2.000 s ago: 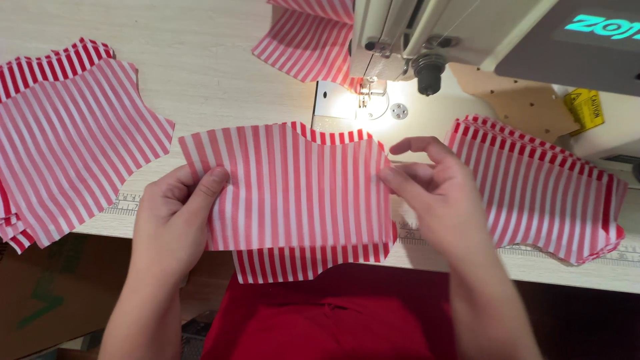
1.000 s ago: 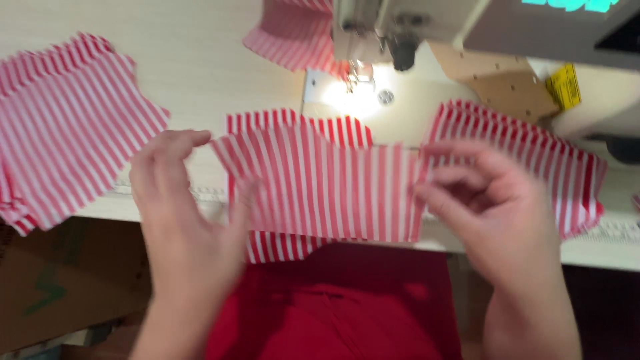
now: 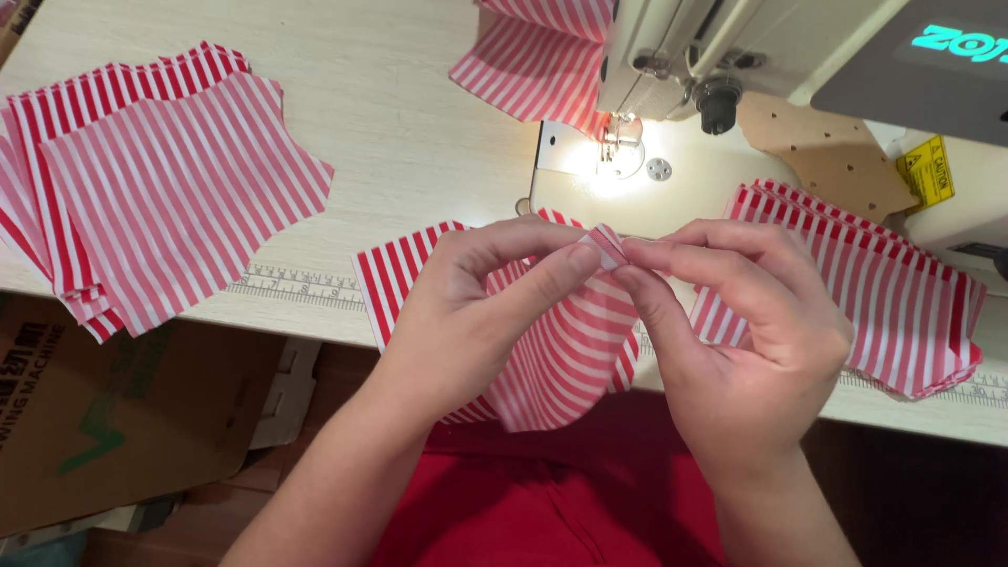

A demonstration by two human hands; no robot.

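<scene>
Between my two hands, a striped fabric piece (image 3: 567, 346) with its paler side showing hangs in a curve, its upper edge folded over at the fingertips. My left hand (image 3: 496, 307) pinches that folded edge between thumb and index finger. From the other side, my right hand (image 3: 740, 315) pinches the same edge with thumb and index finger. Beneath lies another red-and-white striped fabric piece (image 3: 398, 272), brighter side up, partly hidden by my left hand and the held piece. The lit presser foot (image 3: 610, 150) of the sewing machine is just beyond my fingertips, with striped fabric (image 3: 535, 67) at its left.
Stacks of cut striped fabric lie at the left (image 3: 181, 197) and right (image 3: 874, 299). A measuring tape strip (image 3: 307, 287) runs along the table's front edge. A brown perforated pattern piece (image 3: 827, 153) rests behind the right stack. A cardboard box (image 3: 118, 417) stands below the table.
My hands have come together from the two sides of the held piece. The piece, spread out before, now curves down with its edge folded at my fingertips.
</scene>
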